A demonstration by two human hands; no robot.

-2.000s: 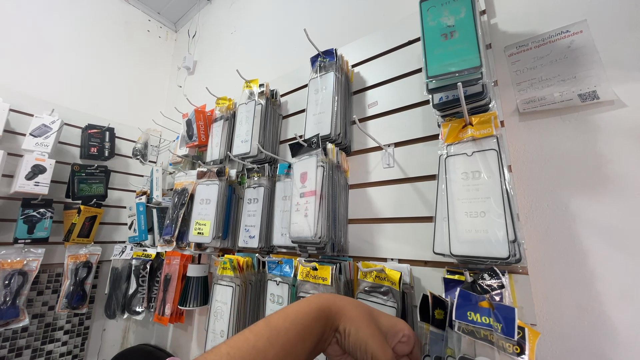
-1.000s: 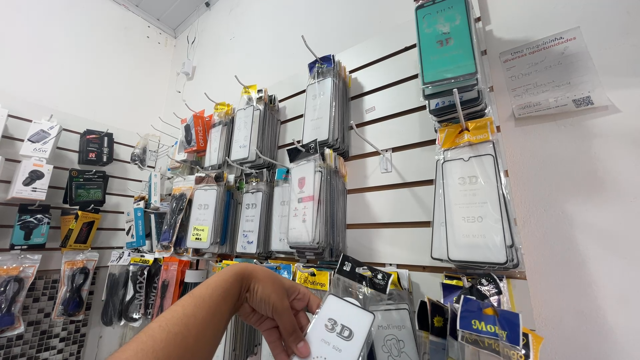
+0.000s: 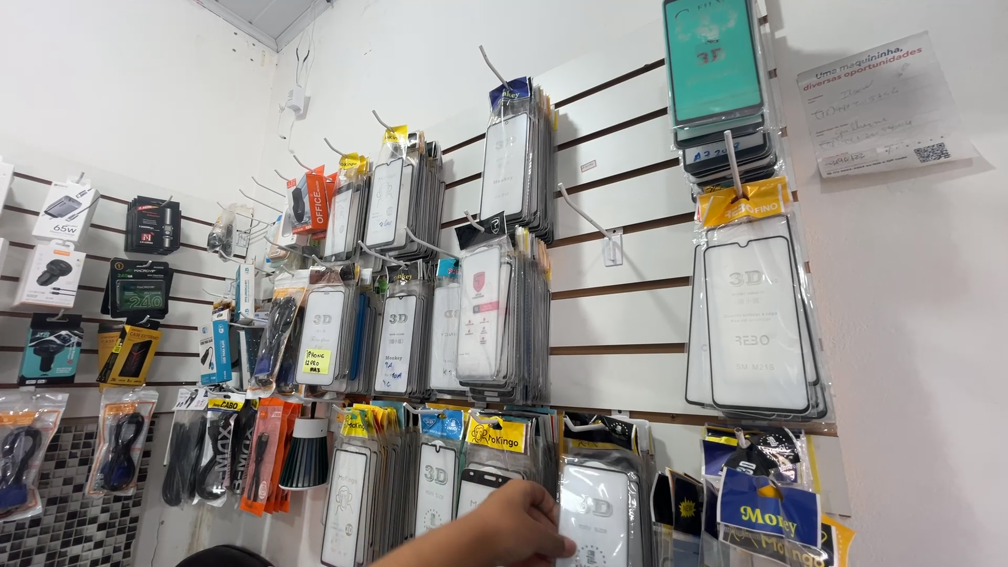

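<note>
My right hand [image 3: 516,524] reaches in from the bottom, its fingertips at the left edge of a packaged 3D screen protector [image 3: 597,504] on a lower hook. Whether the fingers pinch the package is hard to tell. Just above and left of the hand hangs a yellow-topped screen protector pack [image 3: 496,435]. More packs with a blue header [image 3: 442,425] are farther left. A stack with a black header [image 3: 482,315] hangs higher up. My left hand is out of view.
An unfilled metal hook [image 3: 583,211] juts from the white slatwall. Screen protectors [image 3: 754,315] hang at the right, near a paper notice [image 3: 882,106]. Bagged cables [image 3: 122,445] and boxed chargers [image 3: 49,276] hang at the left.
A second ago my right hand held a black-topped 3D screen protector pack in front of the lower row. The hand is now lower, by a pack at that row's hooks.
</note>
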